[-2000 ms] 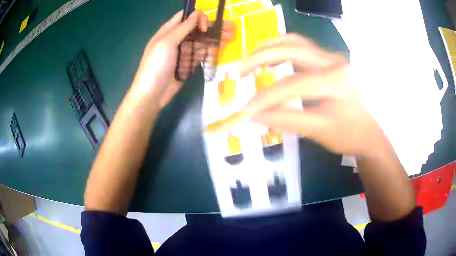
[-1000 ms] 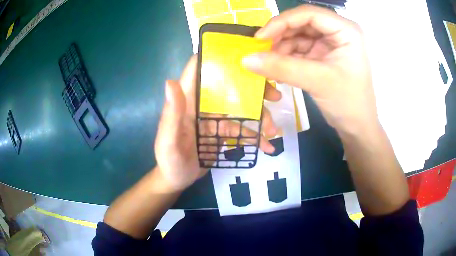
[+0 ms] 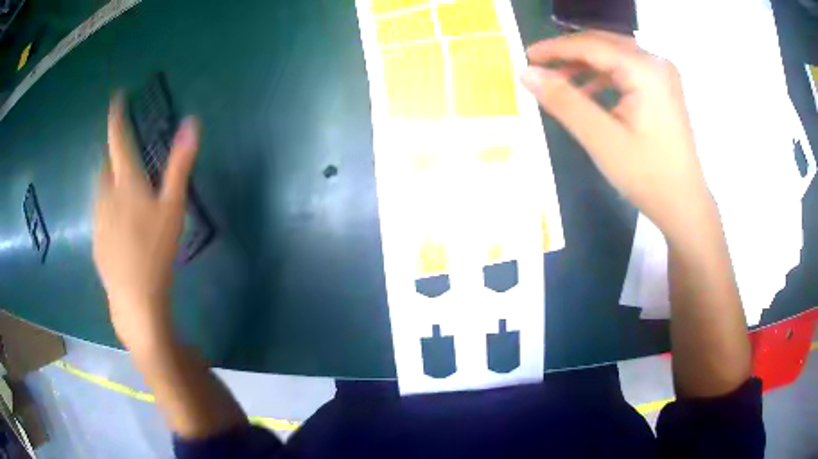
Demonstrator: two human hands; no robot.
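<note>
My left hand (image 3: 139, 233) is blurred, thumb and finger apart, over the overlapping black housing frames (image 3: 154, 108) at the left. It hides part of them; whether it touches them cannot be told. My right hand (image 3: 619, 125) is beside the upper right of the white adhesive sheet (image 3: 466, 359), thumb and index tips slightly apart with nothing visible between them. The sheet has yellow rectangles (image 3: 484, 76) in two columns at the top and dark cut-outs at its near end. More sheet shows beneath its right edge.
Another black frame (image 3: 36, 222) lies at the far left. A small dark speck (image 3: 330, 170) is on the green table (image 3: 305, 296). A dark flat object (image 3: 596, 12) lies at the top, beside a white liner pile (image 3: 726, 161). A red stool (image 3: 785, 354) stands at the right.
The housing frame with yellow film, held in front of me before, no longer shows as a separate piece. My left hand has moved left to the frames. My right hand has moved slightly right.
</note>
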